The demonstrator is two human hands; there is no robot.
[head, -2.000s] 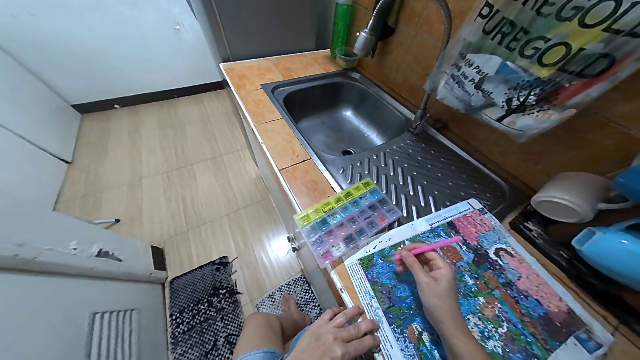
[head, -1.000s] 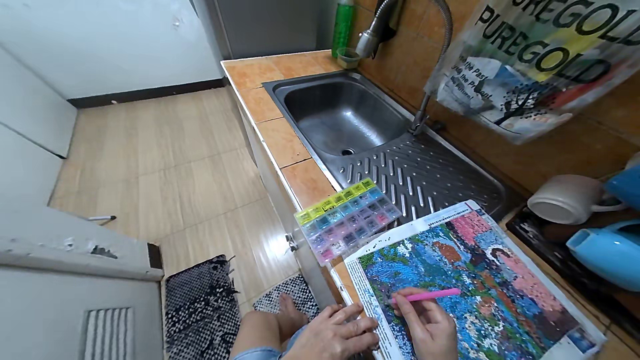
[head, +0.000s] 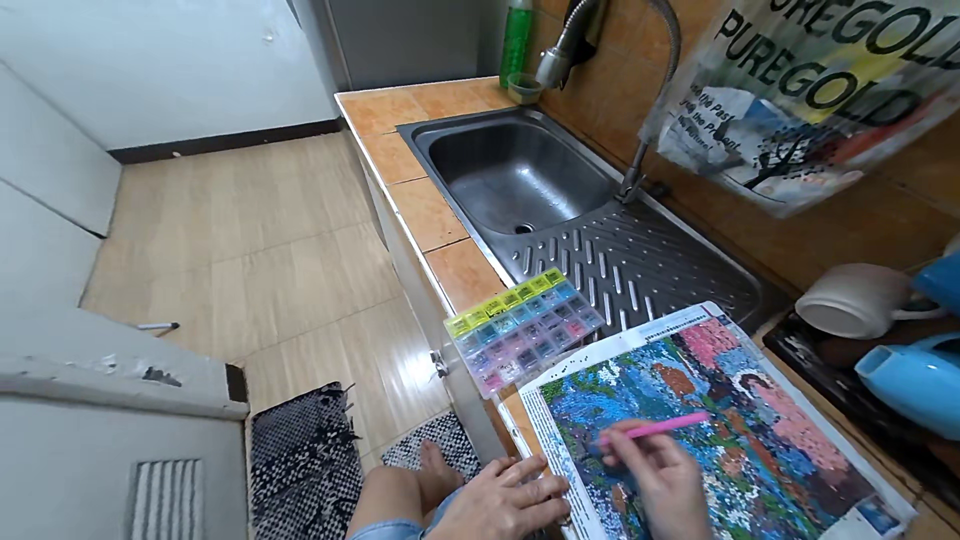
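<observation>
A diamond painting canvas [head: 675,390] with a colourful pattern lies on the counter at the lower right. My right hand [head: 652,465] holds a pink applicator pen [head: 667,426] over the canvas's left part; the pen's tip is near the surface, and contact cannot be told. My left hand [head: 506,499] rests palm down, fingers slightly spread, at the canvas's left edge and holds nothing visible. A clear plastic bead organizer [head: 525,330] with many small compartments and a yellow row of lids sits beside the canvas's upper left corner, partly on the drainboard.
Beyond the organizer is a stainless steel sink [head: 517,172] with a ribbed drainboard [head: 637,255] and a faucet [head: 634,184]. A white mug [head: 851,300] and a blue pitcher [head: 915,382] lie in a black rack at right. A plastic bag [head: 802,105] hangs above. Green bottle [head: 516,45] stands behind.
My right hand with the pink pen has moved down and to the left over the canvas since two seconds ago. My left hand stays at the canvas edge.
</observation>
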